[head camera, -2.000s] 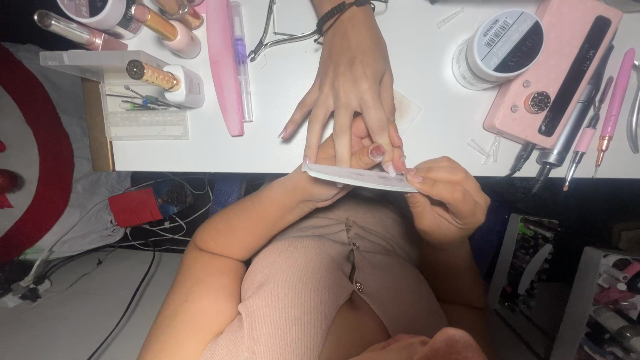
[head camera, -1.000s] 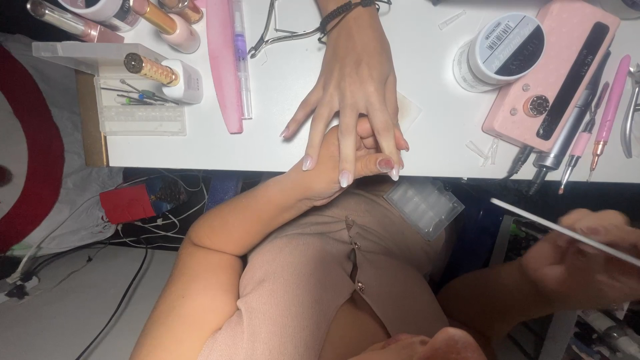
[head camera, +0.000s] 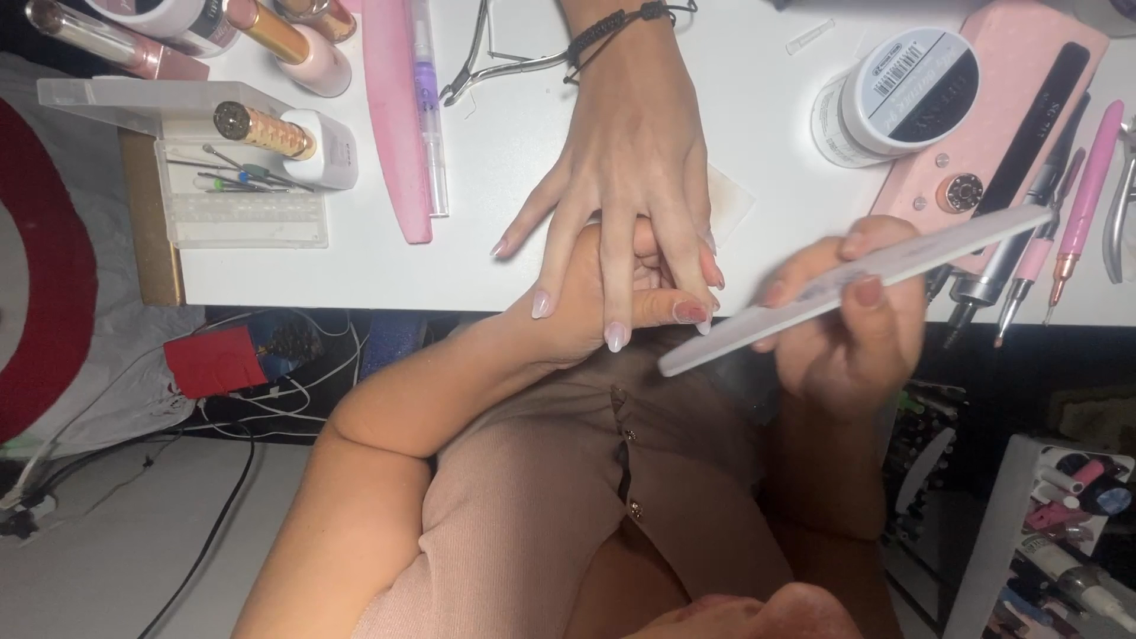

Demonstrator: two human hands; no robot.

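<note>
My left hand point(head camera: 590, 306) is under another person's hand point(head camera: 626, 146), its thumb laid over a finger of that hand close to the nail. The other person's hand lies palm down with fingers spread and long, pale nails, and wears a black braided bracelet point(head camera: 612, 35). On the right my right hand point(head camera: 848, 319) holds a pale nail file point(head camera: 834, 288) between thumb and fingers. The file slants, its lower left end near the other person's fingertips but apart from them. Part of my left palm is hidden beneath the fingers.
At the left of the white table are polish bottles point(head camera: 319, 151), a clear case of drill bits point(head camera: 244, 217), a pink file point(head camera: 397, 120) and metal nippers point(head camera: 506, 67). A white jar point(head camera: 896, 98), a pink nail drill unit point(head camera: 994, 115) and brushes point(head camera: 1087, 195) are at the right.
Two seconds ago the file was at the other person's fingertips; one second ago my right hand held it far out to the right. Now it is back closer to the fingers. My left hand keeps its hold.
</note>
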